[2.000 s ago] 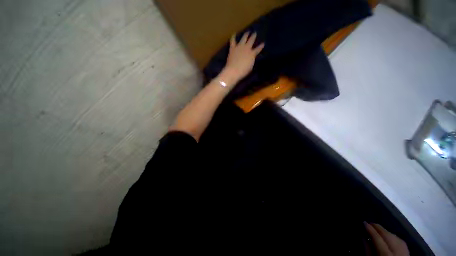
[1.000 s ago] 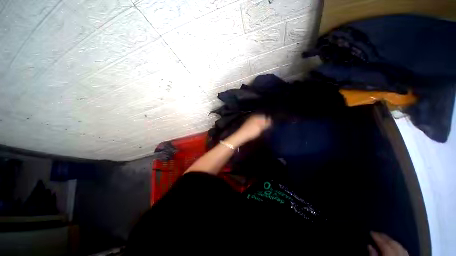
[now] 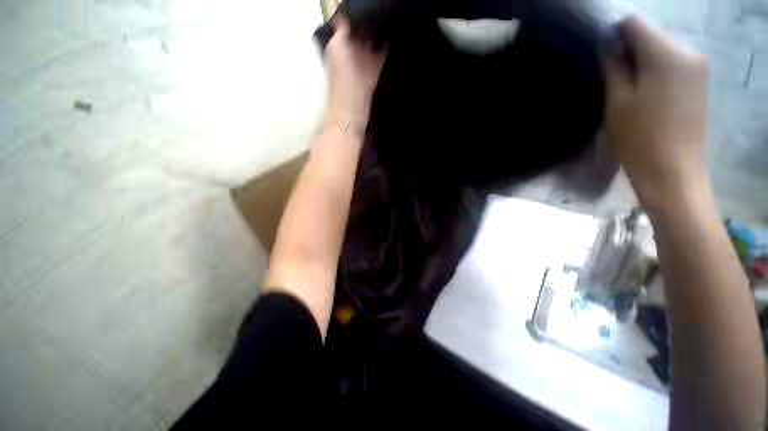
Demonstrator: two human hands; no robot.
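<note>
A dark garment piece (image 3: pixel 488 101), near black, is held up in front of me between both hands. It hangs down over the left end of the white table, and a pale opening shows near its top. My left hand (image 3: pixel 354 55) grips its upper left edge. My right hand (image 3: pixel 653 93) is raised and blurred, gripping its upper right edge. The fingertips of both hands are partly hidden in the dark cloth.
The sewing machine (image 3: pixel 619 261) with its lit needle area stands on the white table (image 3: pixel 497 295) at the right, beside my right forearm. Brown cardboard (image 3: pixel 274 198) is behind my left forearm. Dark cloth (image 3: pixel 655 337) lies right of the machine. A pale wall (image 3: pixel 126 210) is at left.
My left hand has left the dark cloth heap beside the red crate and is raised with a garment piece. My right hand has come up from the lower edge and grips it too. The view has swung right.
</note>
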